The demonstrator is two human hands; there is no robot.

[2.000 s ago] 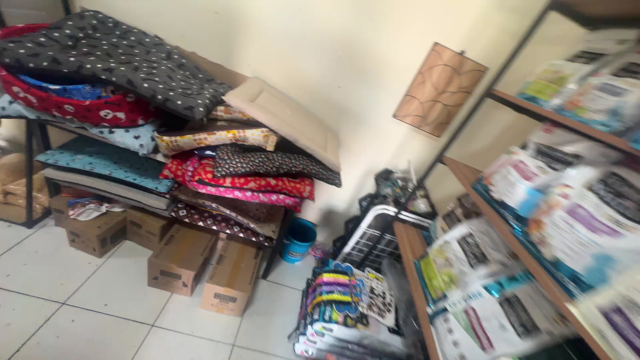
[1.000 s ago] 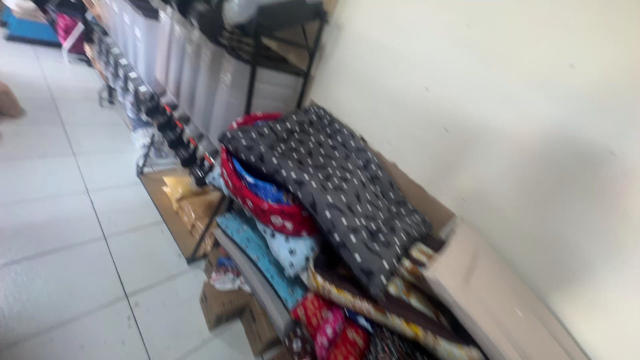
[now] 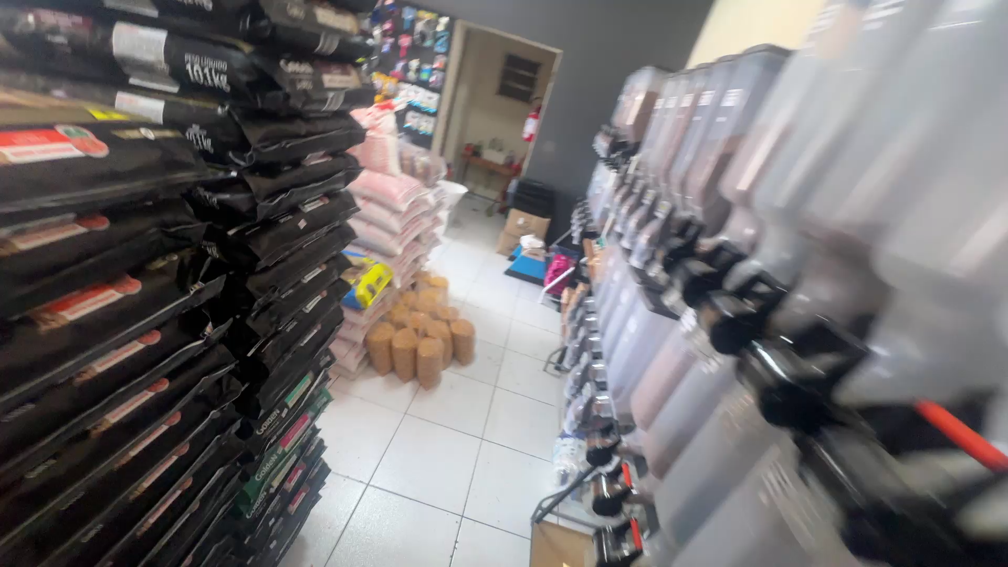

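Note:
Neither my left hand nor my right hand shows in the head view, so what they hold cannot be seen. On the left rises a tall stack of black pet food bags (image 3: pixel 102 315). Rows of clear bulk dispensers (image 3: pixel 709 134) with black spouts (image 3: pixel 740 315) line the right side, blurred where they are nearest. Beyond the black bags stands a pile of pale pink sacks (image 3: pixel 390 213), and a yellow and blue package (image 3: pixel 366 282) lies against it. Several tan cylindrical packs (image 3: pixel 429 358) stand on the floor beside the sacks.
A white tiled floor aisle (image 3: pixel 441 457) runs between the stacks and the dispensers toward a doorway (image 3: pixel 496 110). Cardboard boxes (image 3: pixel 521 228), a blue item (image 3: pixel 526 266) and a pink bag (image 3: pixel 557 272) are near its far end. A black metal frame (image 3: pixel 563 496) juts out low on the right.
The view has swung far left, from the patterned pet cushions and shelf bags to the dispenser aisle. No hand shows in any frame.

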